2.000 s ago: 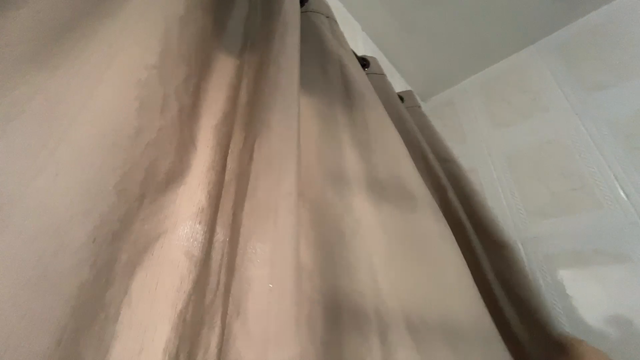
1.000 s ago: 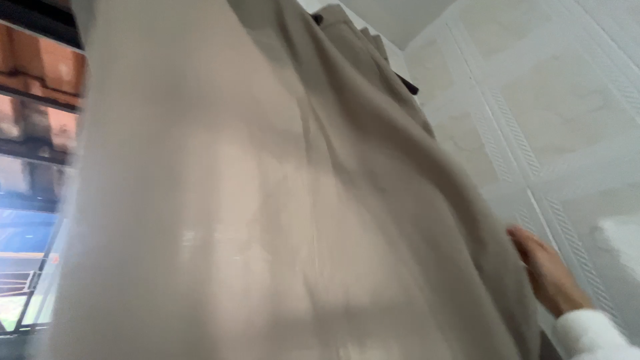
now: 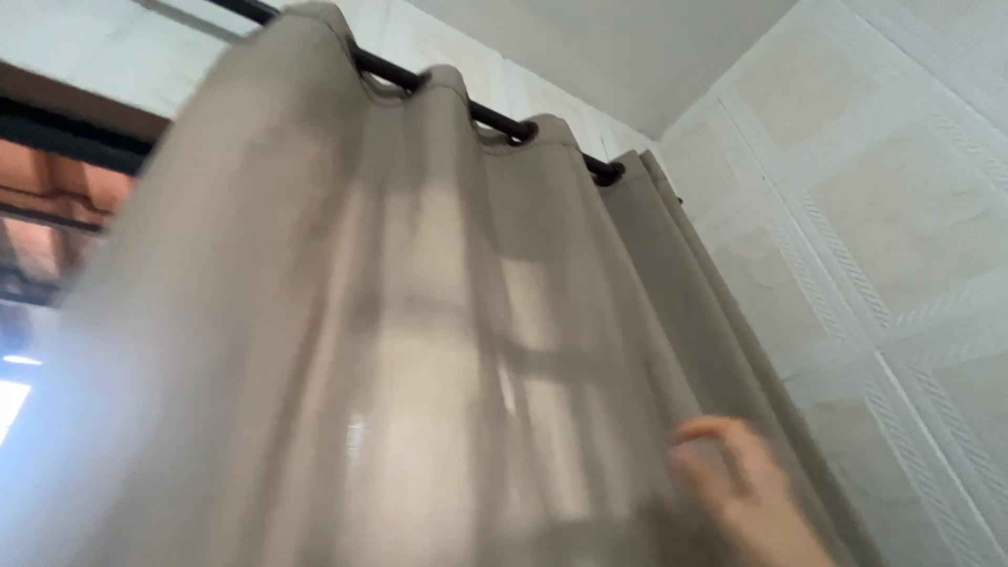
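Observation:
A beige-grey grommet curtain hangs in folds from a black curtain rod and fills most of the view. At the lower right, my right hand is in front of the curtain's right-hand folds, blurred, its fingers curved and the thumb apart from them. No cloth is seen pinched between the fingers, though whether they touch the curtain cannot be told. My left hand is out of view.
A patterned, light tiled wall stands to the right and meets the ceiling above. Past the curtain's left edge show a dark window frame, orange roof tiles and bright daylight.
The view has shifted so that the rod and the curtain's top now show. My right hand has come from the curtain's right edge to in front of its folds.

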